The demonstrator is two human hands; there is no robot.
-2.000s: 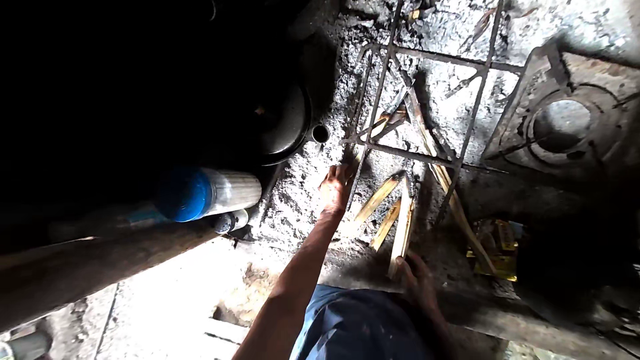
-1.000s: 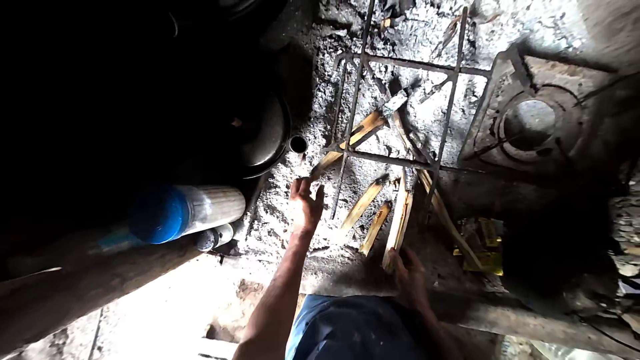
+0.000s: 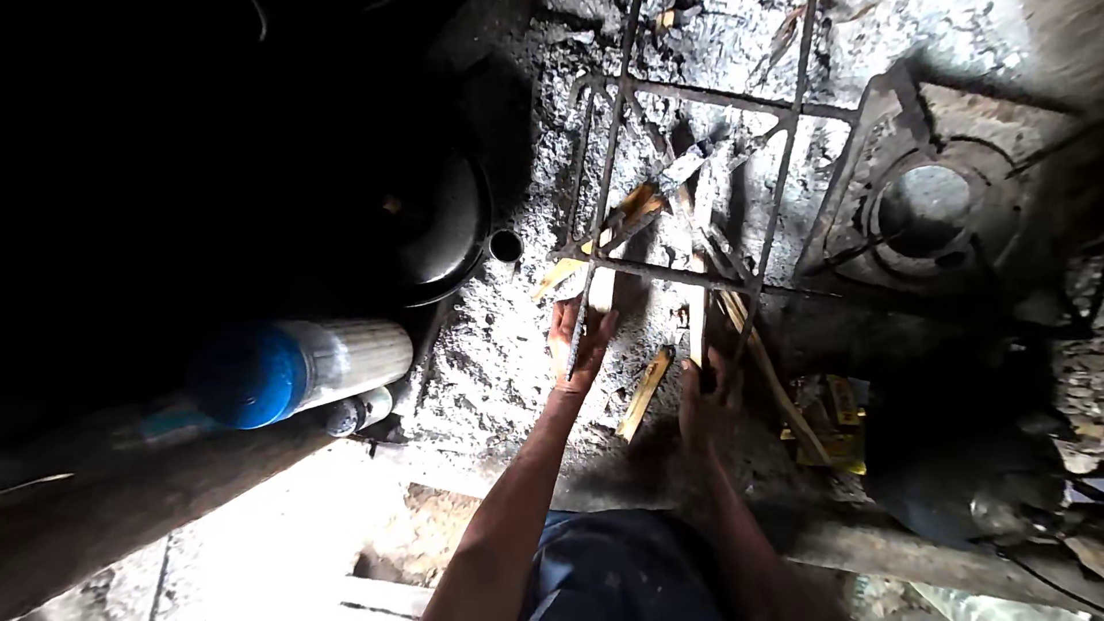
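Note:
Under a metal grate [image 3: 673,272] lie several pieces of split firewood on pale ash. My left hand [image 3: 585,341] is at the near edge of the grate, its fingers around the near end of a pale wood stick [image 3: 603,289]. My right hand [image 3: 705,388] holds the near end of a long wood stick [image 3: 698,302], which runs up beneath the grate. Between the hands a short piece of firewood [image 3: 645,392] lies on the ash. Charred firewood [image 3: 638,207] lies beyond my left hand, and a longer stick [image 3: 776,384] lies right of my right hand.
A metal stove burner plate [image 3: 927,198] stands at the right. At the left are a dark round pan [image 3: 461,233], a short open pipe [image 3: 505,246] and a cylindrical container with a blue lid [image 3: 259,375]. A yellow packet [image 3: 841,431] lies right of my right hand.
My left hand has moved right and forward from the firewood at the grate's left corner to a pale stick. My right hand has pushed its long stick farther under the grate.

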